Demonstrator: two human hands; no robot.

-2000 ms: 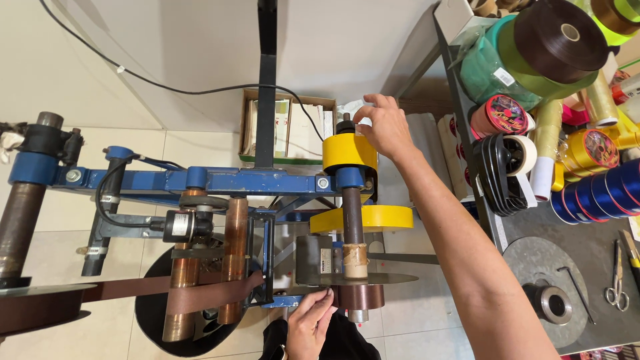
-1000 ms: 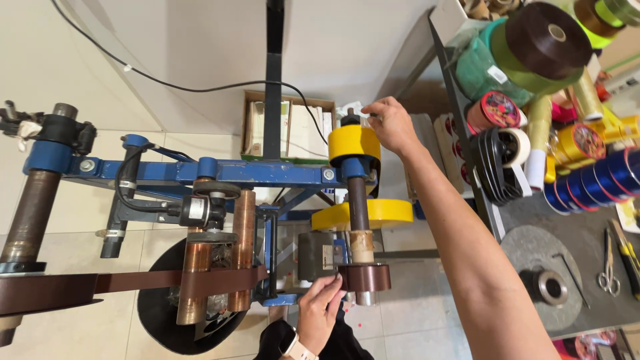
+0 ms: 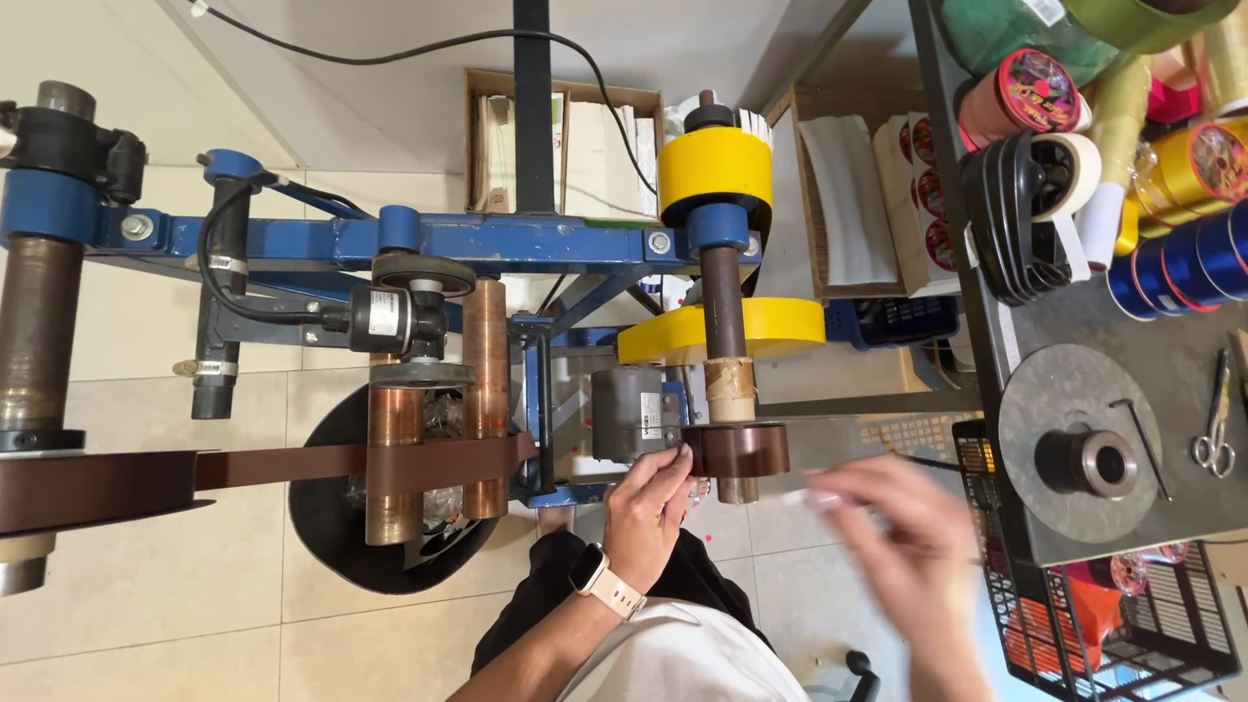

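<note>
My left hand [image 3: 651,507], with a smartwatch on its wrist, pinches the left edge of a small brown ribbon roll [image 3: 749,450]. That roll sits low on the steel shaft [image 3: 723,302] of a blue-framed winding machine. My right hand [image 3: 892,526], blurred, is to the right of the roll and apart from it; a small whitish piece shows at its fingertips. Brown ribbon [image 3: 292,465] runs from a large roll [image 3: 93,487] at the left across two copper-coloured rollers [image 3: 395,487]. A yellow pulley [image 3: 715,166] tops the shaft.
A black bin [image 3: 327,526] stands under the rollers. The blue frame beam [image 3: 546,244] crosses the view. On the right bench lie a round metal plate [image 3: 1033,390] with a collar, a hex key [image 3: 1141,448], scissors [image 3: 1212,453], a tape dispenser [image 3: 1004,219] and ribbon spools [image 3: 1160,258]. A motor [image 3: 619,414] sits near the shaft.
My right hand has moved from beside the yellow pulley down to the right of the small roll. My left hand stays at the roll. The round plate seen at that roll earliest is no longer there.
</note>
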